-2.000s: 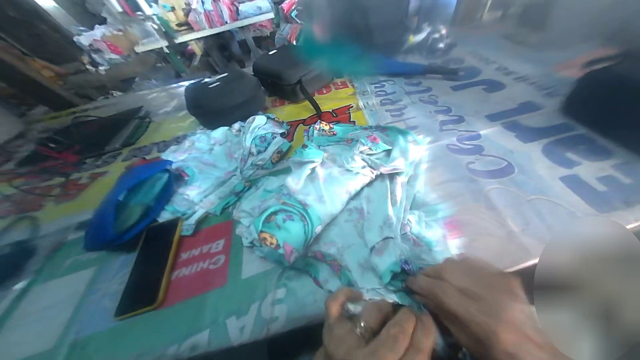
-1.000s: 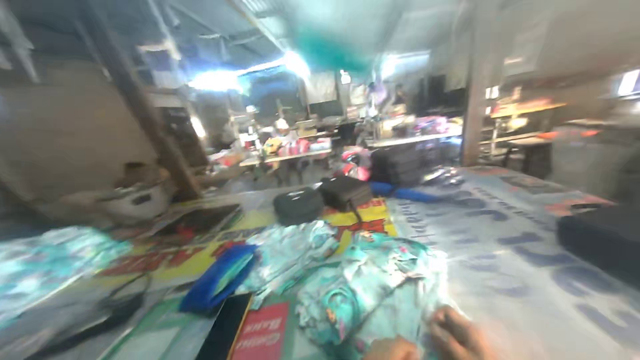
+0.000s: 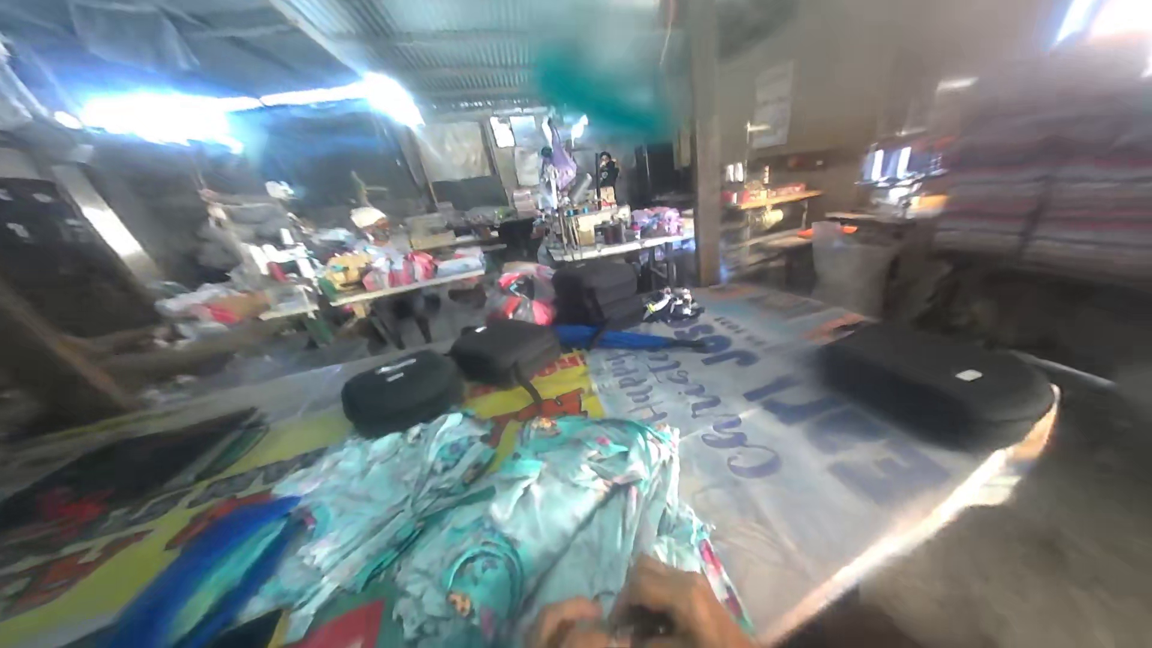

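Note:
A crumpled heap of teal, flower-printed fabric (image 3: 576, 495) lies on the banner-covered table. At the bottom edge of the view, my left hand (image 3: 567, 621) and my right hand (image 3: 679, 607) are close together at the near side of the heap. Both are blurred and partly cut off, so whether they pinch the fabric cannot be made out. A blue pouch or cloth (image 3: 207, 576) with a teal inside is left of the fabric, and the dark corner of a phone (image 3: 252, 630) shows beside it.
Two black cases (image 3: 400, 391) stand behind the fabric, with a folded blue umbrella (image 3: 621, 338) beyond. A larger black case (image 3: 936, 382) sits near the table's right edge (image 3: 936, 531). A wooden post (image 3: 706, 180) and sewing tables (image 3: 414, 286) bearing goods are farther back.
The view has tilted up strongly from two seconds ago. Both hands stay close together by the near edge of the fabric, which remains in a heap.

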